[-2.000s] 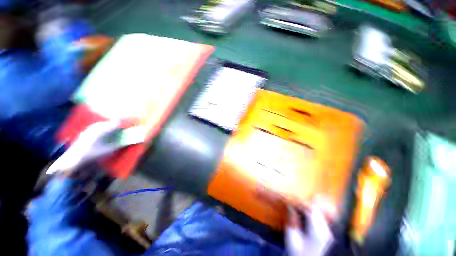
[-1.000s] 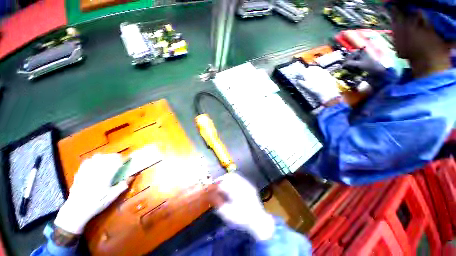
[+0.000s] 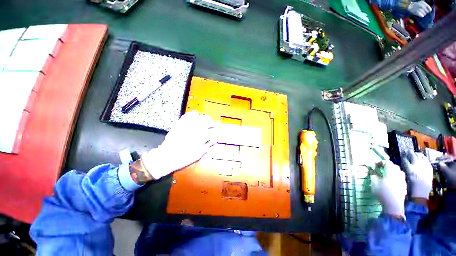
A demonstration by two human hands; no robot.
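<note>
The orange-brown fixture lies flat in front of me, with stepped cut-outs and no circuit board in it. My left hand, in a white glove, is over its left part, fingers pointing right. Glare at the fingertips hides whether they hold anything. My right hand, also gloved, reaches far right onto the mint-green sheets. Its fingers are blurred against a pale green piece, and I cannot tell if it is gripped. The orange screwdriver lies right of the fixture.
The black screw tray holds silvery screws and a marker pen. A red board with mint-green sheets is at far left. A circuit board lies beyond the fixture. A metal post slants at right. Another worker's gloved hand is beside mine.
The view has turned left. My left hand lies over the fixture's left part; the green strip seen at it earlier is not visible. My right hand has moved from the fixture's front edge to the right-hand sheets.
</note>
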